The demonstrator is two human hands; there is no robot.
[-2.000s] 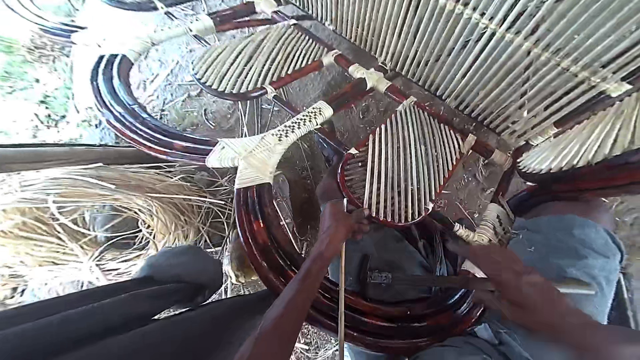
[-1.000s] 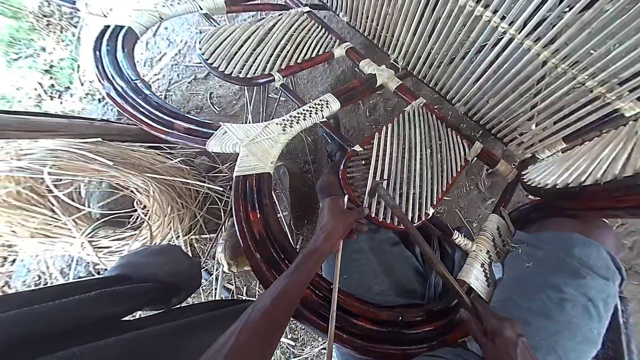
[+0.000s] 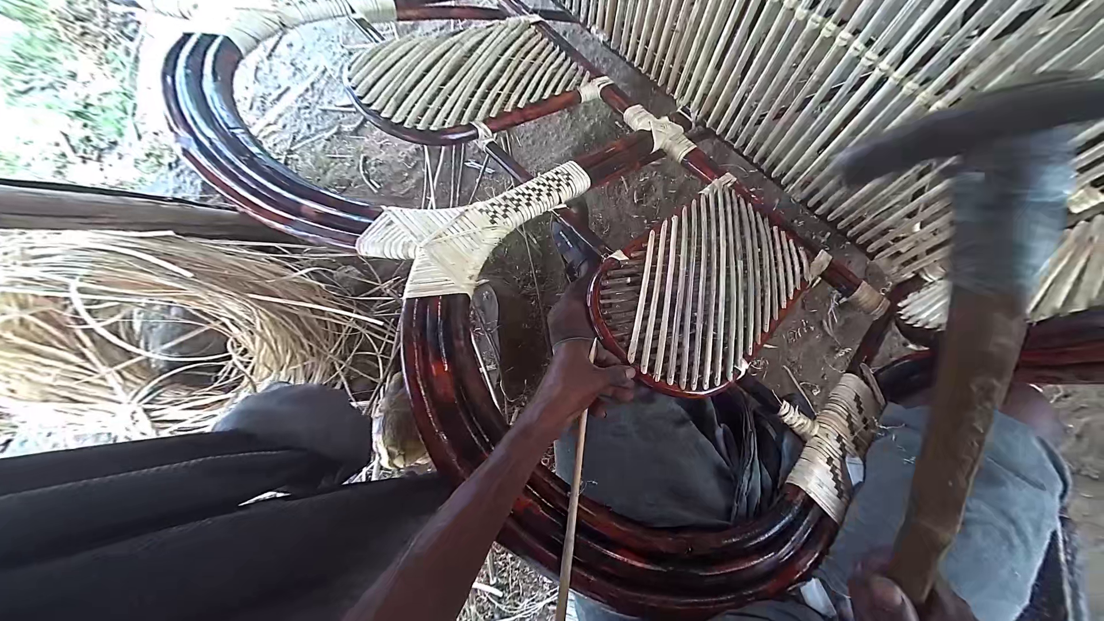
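My left hand [image 3: 591, 379] pinches a thin cane strip [image 3: 573, 517] against the lower left edge of a leaf-shaped slatted panel [image 3: 703, 289] with a red-brown rim. At the lower right, my right hand [image 3: 906, 595] grips the wooden handle of a hammer-like tool [image 3: 975, 362]; its dark curved head is raised at the upper right, slightly blurred. Around the panel curves a glossy red-brown bent-cane frame [image 3: 457, 388], bound at one joint with pale and dark woven cane wrapping [image 3: 474, 224]. A second patterned wrapping [image 3: 832, 448] sits on the frame's right side.
A heap of loose cane strips [image 3: 172, 336] lies at the left, below a wooden pole [image 3: 129, 210]. Another slatted panel [image 3: 470, 82] and a large slatted section [image 3: 776, 95] stretch across the top. A dark-trousered leg [image 3: 216, 500] extends at the lower left.
The hammer-like tool, held low over the panel a second ago, is now raised at the right in my right hand. My left hand stays at the panel's edge with the strip.
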